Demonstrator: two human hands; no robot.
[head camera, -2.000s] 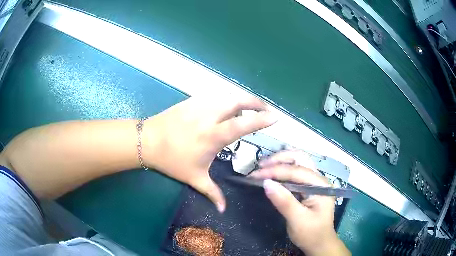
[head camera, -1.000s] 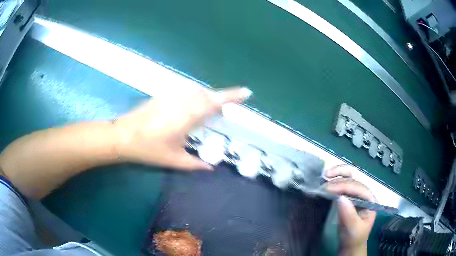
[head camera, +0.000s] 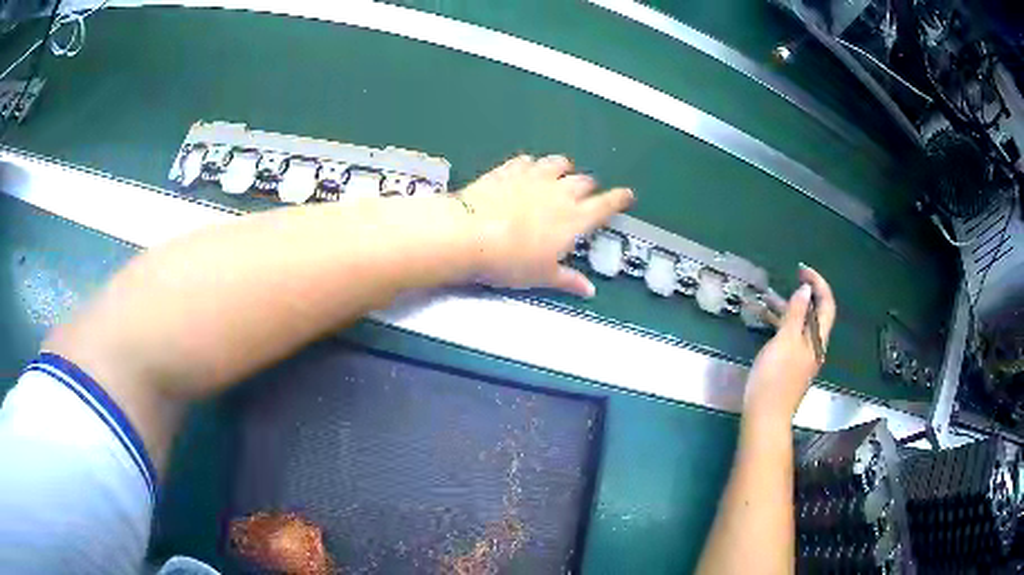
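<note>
A silver-grey carrier strip (head camera: 713, 288) with whitish tabs along its front edge lies on the green surface beyond the bright rail. My left hand (head camera: 537, 228) is at its left end, thumb and fingers spread on either side, covering that end; no firm grip shows. My right hand (head camera: 789, 348) is at the strip's right end and holds thin tweezers (head camera: 816, 330), partly hidden by the fingers. Whether the right fingers also touch the strip is unclear. The black pad (head camera: 427, 432) lies on the near side of the rail, with a copper-coloured pile (head camera: 281, 541) at its near left.
The metal rail (head camera: 539, 329) crosses between pad and strips. A second strip (head camera: 337, 153) lies at left, partly behind my left forearm. Dark ridged stacks (head camera: 848, 500) stand at near right. Another strip (head camera: 907, 350) lies at far right. Copper specks (head camera: 494, 545) are scattered on the pad.
The held strip has moved from above the pad and rail onto the green surface beyond. Both hands have moved forward with it. The view has shifted, showing another strip at left.
</note>
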